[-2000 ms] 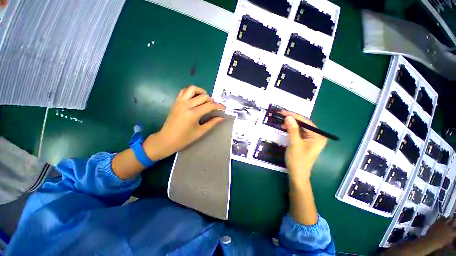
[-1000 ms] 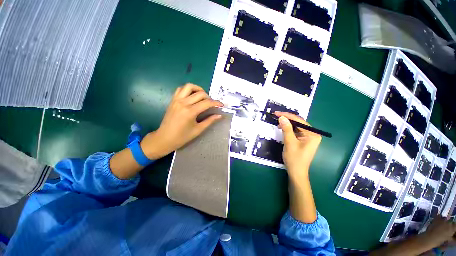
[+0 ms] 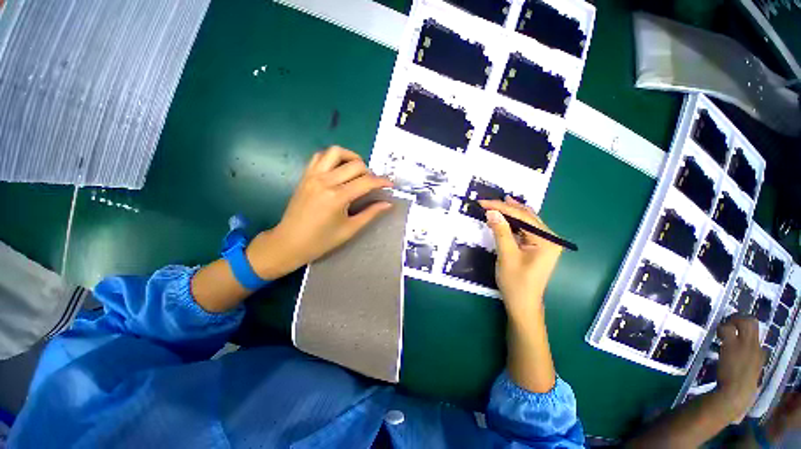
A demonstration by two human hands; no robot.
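Observation:
My left hand (image 3: 331, 210) holds the top end of a grey-brown adhesive sheet (image 3: 353, 285) between thumb and fingers, at the left edge of the white board tray (image 3: 479, 83). The sheet hangs down toward my smock. My right hand (image 3: 525, 254) grips dark tweezers (image 3: 546, 235) like a pen. Their tips are over the lower part of the tray, near a black circuit board (image 3: 488, 196). The board pocket beside the sheet's top edge is bright with glare. Whether the tips hold a small piece cannot be told.
A tall ridged tray stack (image 3: 92, 88) stands at the left. Neighbouring trays (image 3: 645, 254) with black boards lie at the right. Another person's hand (image 3: 740, 364) is over the far-right tray. Crumpled film packaging (image 3: 698, 61) lies at the upper right. A white strip (image 3: 619, 140) crosses the green mat.
The tweezers moved left to the glare-lit pocket, then slightly back right. My left hand and the sheet stay nearly still. The other person's hand has moved up onto the far-right tray.

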